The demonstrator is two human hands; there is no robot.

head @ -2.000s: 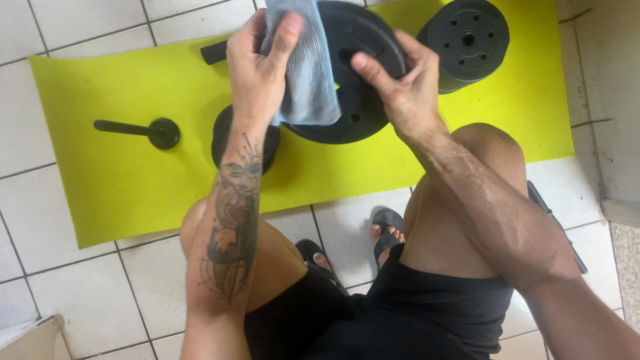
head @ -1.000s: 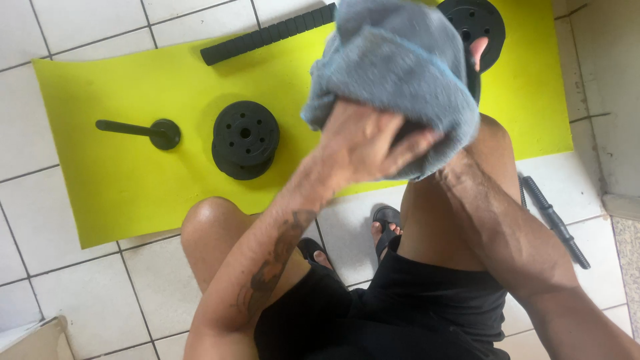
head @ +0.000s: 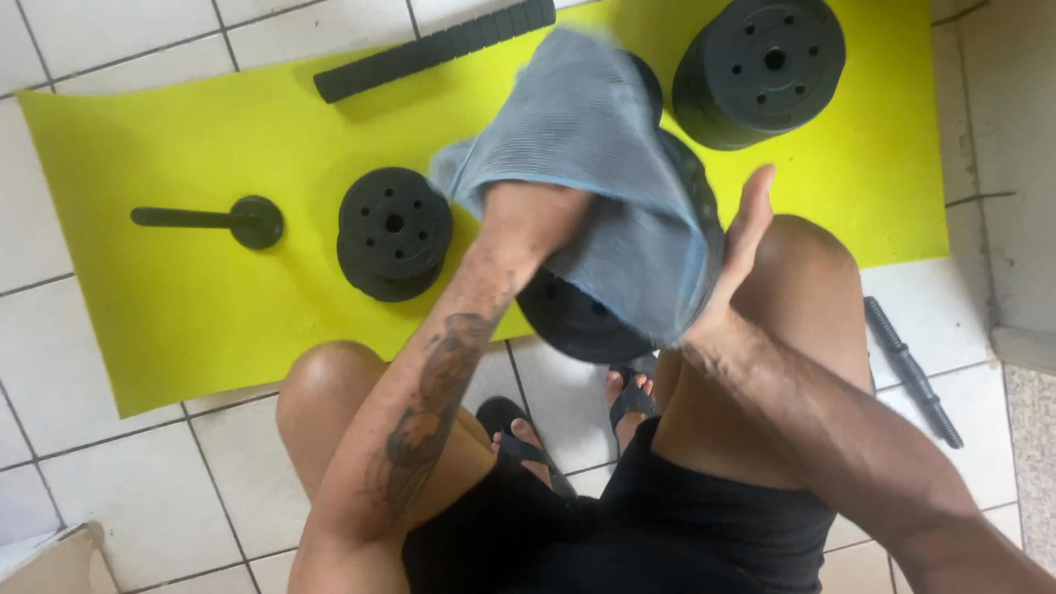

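A black weight plate (head: 569, 318) is held up above the yellow mat, largely covered by a blue-grey cloth (head: 586, 124). My left hand (head: 536, 214) lies against the cloth over the plate; the cloth hides its fingers. My right hand (head: 730, 264) supports the plate's right edge, thumb raised, its other fingers hidden behind the plate. To the left of the plate, a stack of small black weight plates (head: 394, 231) rests on the mat. Part of another black round thing (head: 648, 87) shows behind the cloth.
The yellow mat (head: 190, 322) lies on white floor tiles. On it are a stack of larger plates (head: 759, 70), a ribbed black bar (head: 437, 51) and a black rod with a round base (head: 256, 221). A threaded dumbbell bar (head: 913, 371) lies on the tiles at right.
Two seconds ago the plate was higher up, with the cloth folded at its left side. Now plate and hands are lower, the cloth is spread over the plate, and the small stack is uncovered.
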